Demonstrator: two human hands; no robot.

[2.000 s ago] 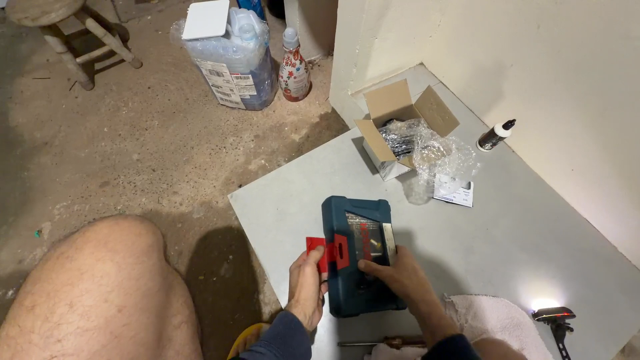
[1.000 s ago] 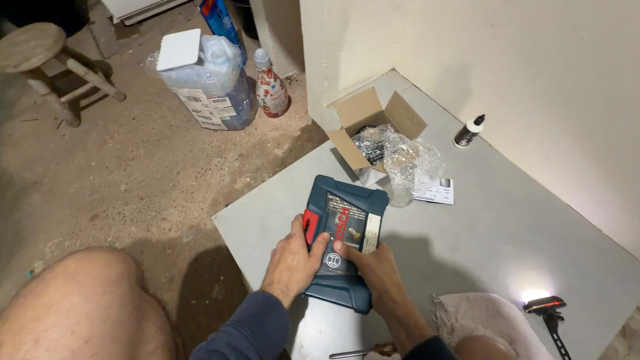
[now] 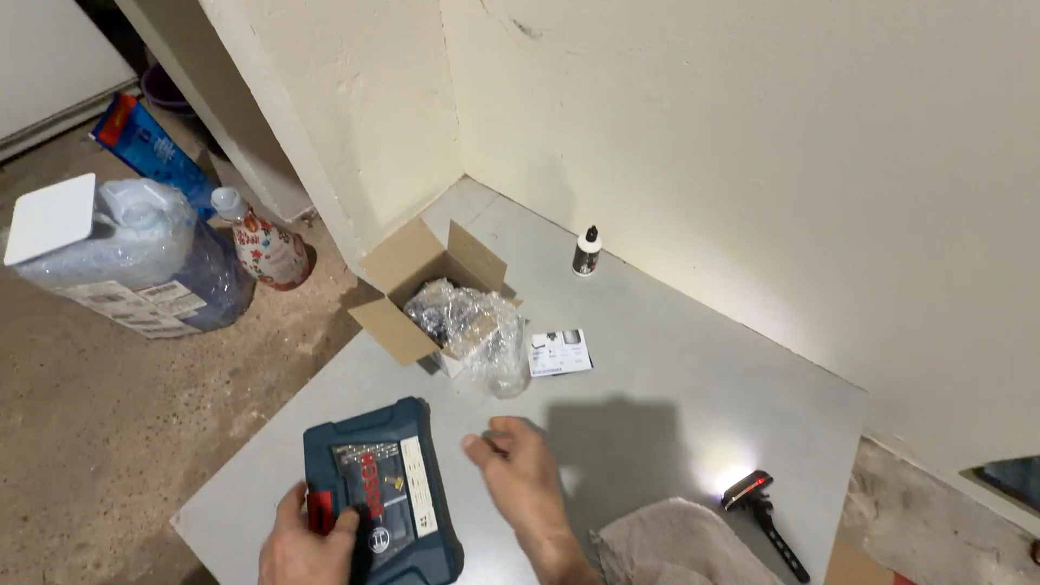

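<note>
A dark blue Bosch bit case point(image 3: 443, 520) with a clear window and a red latch is gripped along its left edge by my left hand point(image 3: 313, 540). Drill bits show through the window. A black object, too unclear to name, lies between the left thumb and the case. My right hand point(image 3: 520, 479) is off the case, just right of it above the grey table, with its fingers curled; whether it holds anything cannot be told. Beyond the hands stands an open cardboard box point(image 3: 396, 331) with bubble wrap point(image 3: 496, 345) spilling out, beside a printed leaflet point(image 3: 561, 353).
A small bottle point(image 3: 587, 252) stands near the wall. At the right, a lit bike light point(image 3: 747, 489) with a black strap lies by a greyish cloth point(image 3: 682, 540). On the floor at left are a wrapped jug point(image 3: 162, 260), a patterned bottle point(image 3: 272, 252) and a blue packet point(image 3: 154, 150).
My right hand has let go of the case and moved to its right. My left hand still holds the case. The view has swung toward the wall.
</note>
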